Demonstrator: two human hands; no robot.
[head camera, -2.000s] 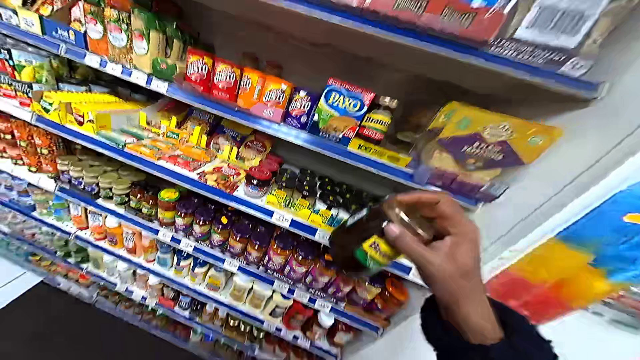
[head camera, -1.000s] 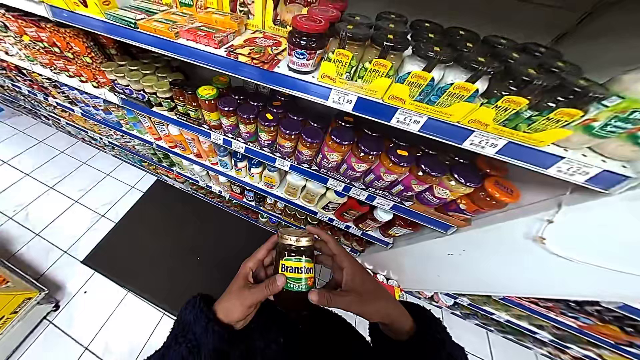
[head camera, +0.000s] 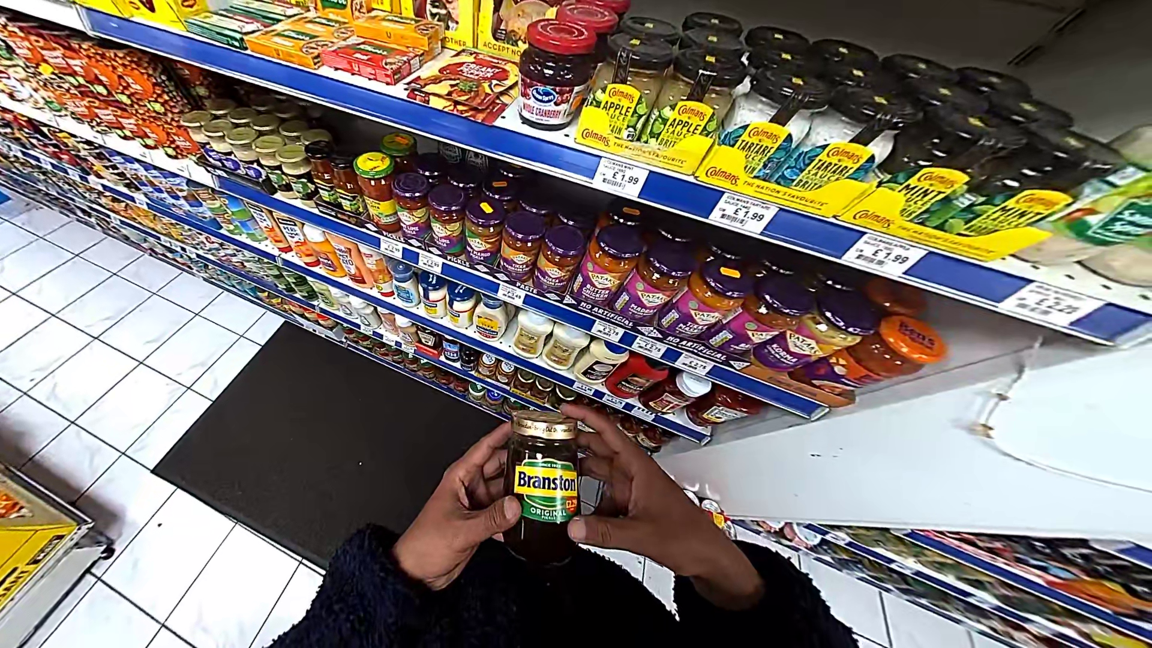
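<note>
A glass jar of Branston pickle (head camera: 544, 481) with a gold lid stands roughly upright between my two hands, its label facing me. My left hand (head camera: 459, 508) grips the jar's left side, thumb at the front. On the right side my right hand (head camera: 643, 504) holds it, with the thumb low beside the label. The fingertips behind the jar are partly hidden. Beyond the hands, purple-lidded sauce jars (head camera: 621, 270) line a shelf, and black-lidded jars in yellow card trays (head camera: 648, 148) stand on the shelf above.
Blue shelf edges (head camera: 531, 157) with price labels run diagonally across the view. A dark mat (head camera: 297, 441) lies on the white tiled floor (head camera: 117, 360). A white panel (head camera: 855, 468) stands at the right, and a yellow-marked case (head camera: 36, 549) is at the lower left.
Two seconds ago one hand held the jar up by the shelves at the right; now both hands hold it low in front of me. The view has tilted down.
</note>
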